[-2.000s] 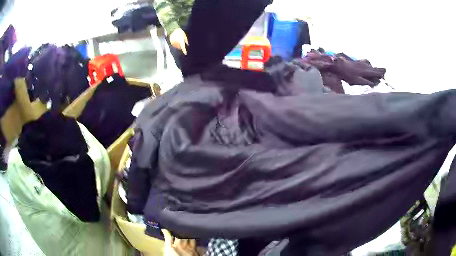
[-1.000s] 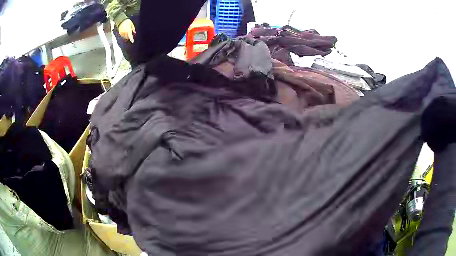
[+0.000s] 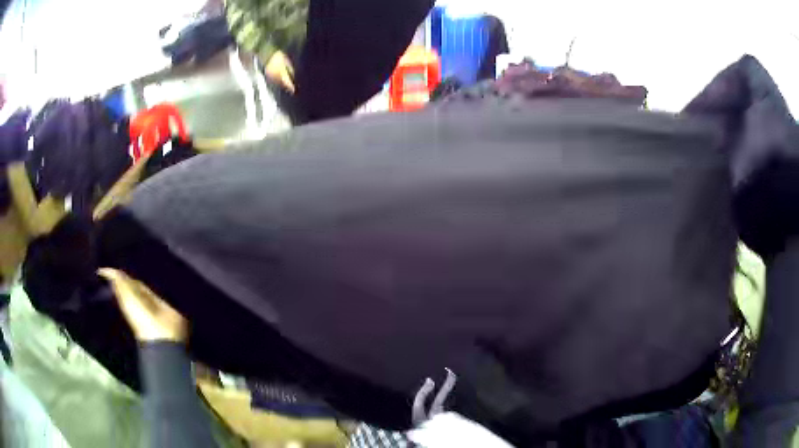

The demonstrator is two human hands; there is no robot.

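Observation:
A large dark grey-purple jacket [image 3: 473,227] is spread wide across the view, with a black band [image 3: 236,315] along its lower left edge. My left hand [image 3: 144,306] is bare, its fingers against the black cloth at the left; its grip is unclear. My right forearm [image 3: 771,350] rises at the right edge to black bunched cloth [image 3: 771,206] under the jacket's raised corner; the hand itself cannot be made out. A blurred white thing [image 3: 456,433] with two pale strips lies at the jacket's bottom edge.
A person's hand [image 3: 280,70] and camouflage sleeve show behind. A red stool [image 3: 416,79] and blue crate [image 3: 463,44] stand at the back, beside a maroon garment heap [image 3: 569,83]. Dark garments [image 3: 79,149], carton flaps and a pale green sack [image 3: 61,367] are at the left. Checked cloth [image 3: 377,436] shows below.
The jacket has turned and spread out flatter, showing a black band at the lower left. My left hand has come into view at the left. The jacket's right corner stays raised.

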